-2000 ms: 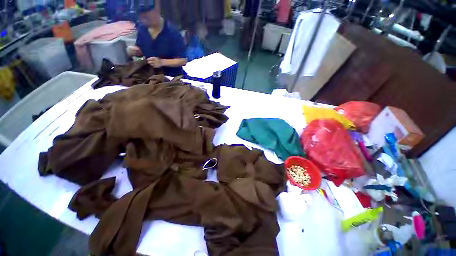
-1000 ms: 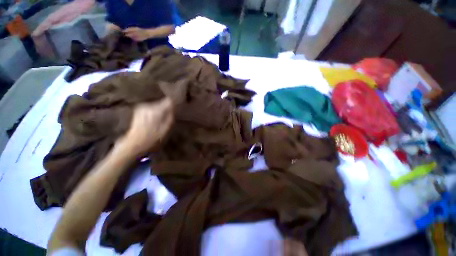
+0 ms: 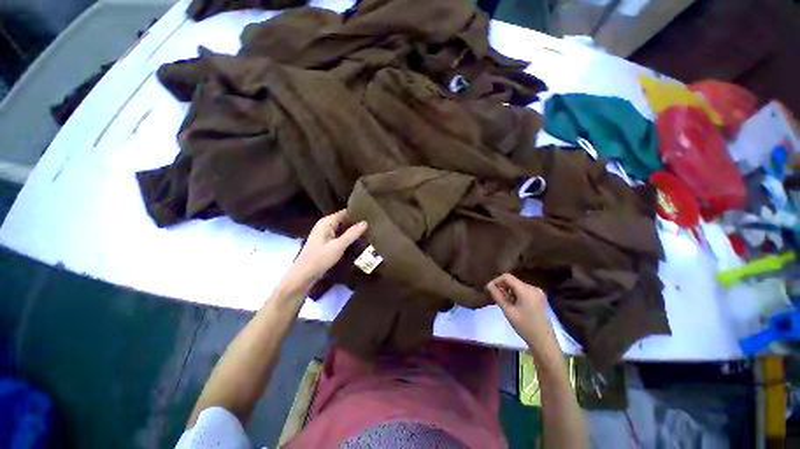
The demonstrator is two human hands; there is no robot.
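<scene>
A brown garment (image 3: pixel 412 237) lies at the table's front edge, partly hanging over it. My left hand (image 3: pixel 332 244) pinches its upper left edge, beside a small white label with dark marks (image 3: pixel 368 259). My right hand (image 3: pixel 517 300) pinches the same folded band at its lower right end. The band runs slantwise between my two hands. More brown garments (image 3: pixel 289 131) are heaped behind it and to its right, with small white loops (image 3: pixel 532 187) on them.
A green cloth (image 3: pixel 605 131), red plastic bag (image 3: pixel 697 158), red bowl (image 3: pixel 675 198) and yellow-green item (image 3: pixel 754 268) sit at the right. Blue tools (image 3: pixel 772 333) lie at the right edge. A pale bin (image 3: pixel 75 66) stands left of the white table (image 3: pixel 79 224).
The view has tilted down. My left hand has moved from above the heap to the near garment, and both hands now hold its band. The small label now shows.
</scene>
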